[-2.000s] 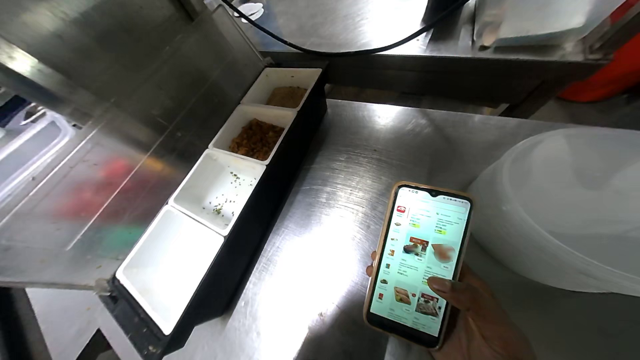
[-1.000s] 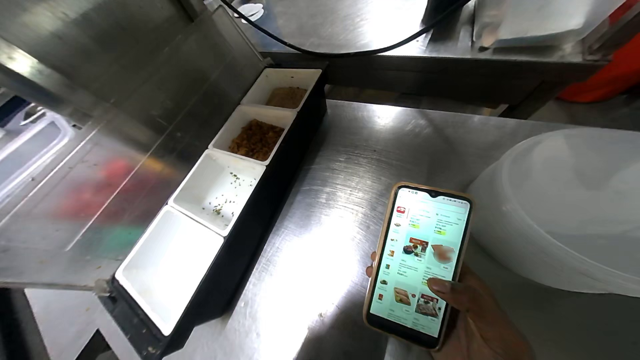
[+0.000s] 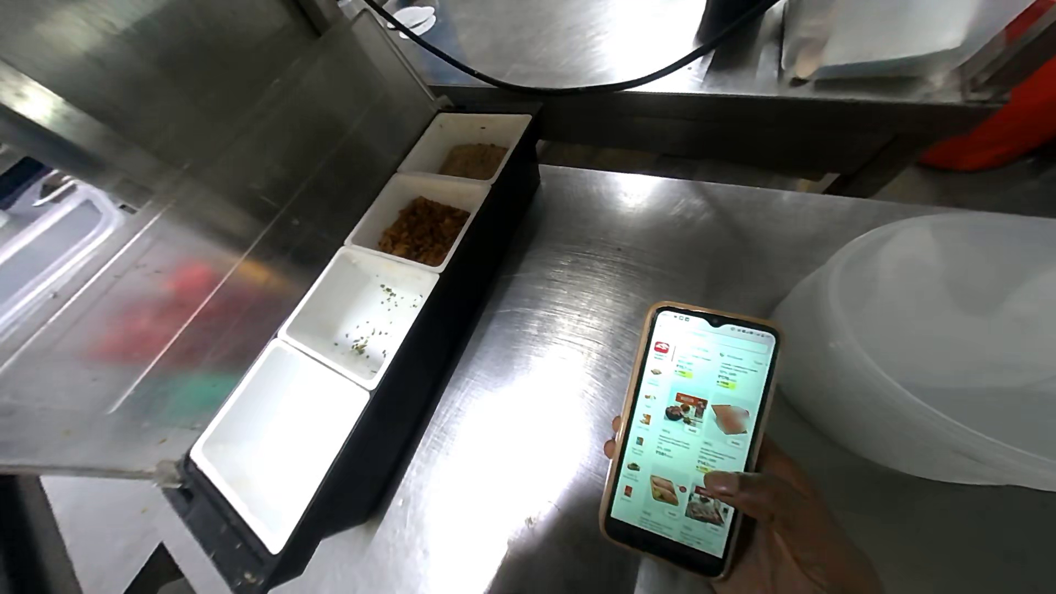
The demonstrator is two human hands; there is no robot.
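My right hand [image 3: 788, 528] is wrapped around a smartphone [image 3: 691, 437] in a tan-edged case, above a stainless steel table [image 3: 594, 247]. Its thumb rests over the lower right part of the lit screen, which shows food pictures and writing; fingertips show at the phone's left edge. My left hand is out of view. Left of the phone stands a black condiment holder [image 3: 421, 371] with several white plastic bins. The far bin [image 3: 425, 148] holds brown powder, and the one before it [image 3: 371, 216] holds brown crumbled bits. Green flecks lie in the third bin [image 3: 330, 309].
Right of the phone is a large translucent plastic tub [image 3: 866, 396]. A clear lid [image 3: 190, 247] tilts up left of the bins. Behind the table are a steel counter [image 3: 561, 41], a black cable [image 3: 536, 88] and a clear plastic container [image 3: 891, 37]. Something red [image 3: 1002, 124] lies at far right.
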